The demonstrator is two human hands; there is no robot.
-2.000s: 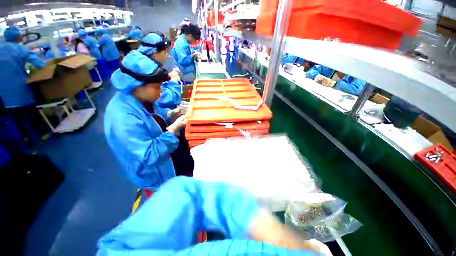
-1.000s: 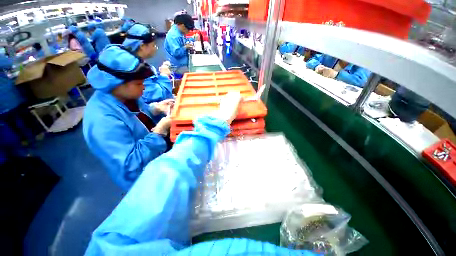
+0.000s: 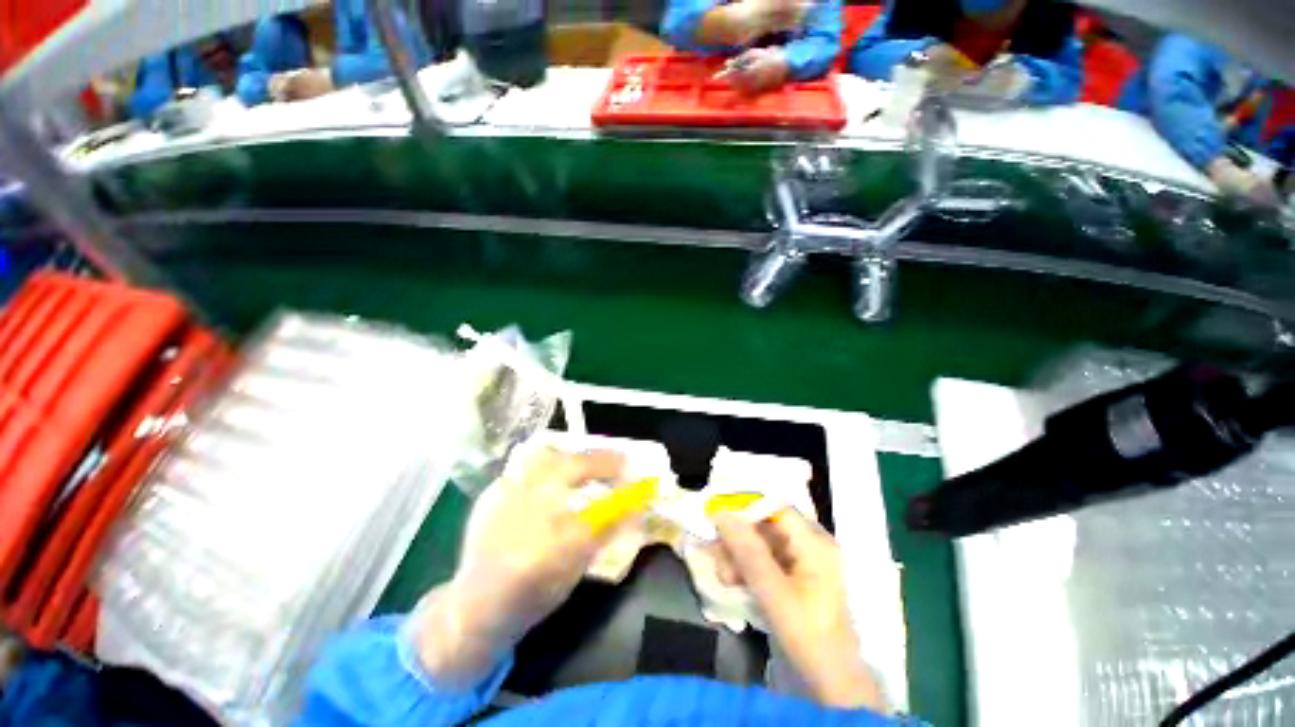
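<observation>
My left hand [image 3: 528, 533] is over the left part of a white notched fixture block [image 3: 774, 476], with a yellow piece [image 3: 619, 504] at its fingers. My right hand [image 3: 795, 575] is over the block's right part, with a second yellow piece [image 3: 734, 503] at its fingertips. A slim white part [image 3: 683, 509] shows between the two yellow pieces. My fingers hide how it sits in the block. The block lies on a black base [image 3: 639, 625] inside a white frame [image 3: 862, 547].
Left are stacked clear blister trays [image 3: 270, 497], red-orange trays [image 3: 71, 412] and a small-parts bag [image 3: 500, 398]. Right, a black electric screwdriver [image 3: 1094, 452] hangs over more clear trays [image 3: 1179, 582]. A clear branched part [image 3: 852, 234] lies ahead. People work across the line beside a red tray [image 3: 668, 97].
The view has swung right from the stacked trays to the fixture. My left hand has come back from the red-orange trays. Both hands now hold yellow pieces over the block.
</observation>
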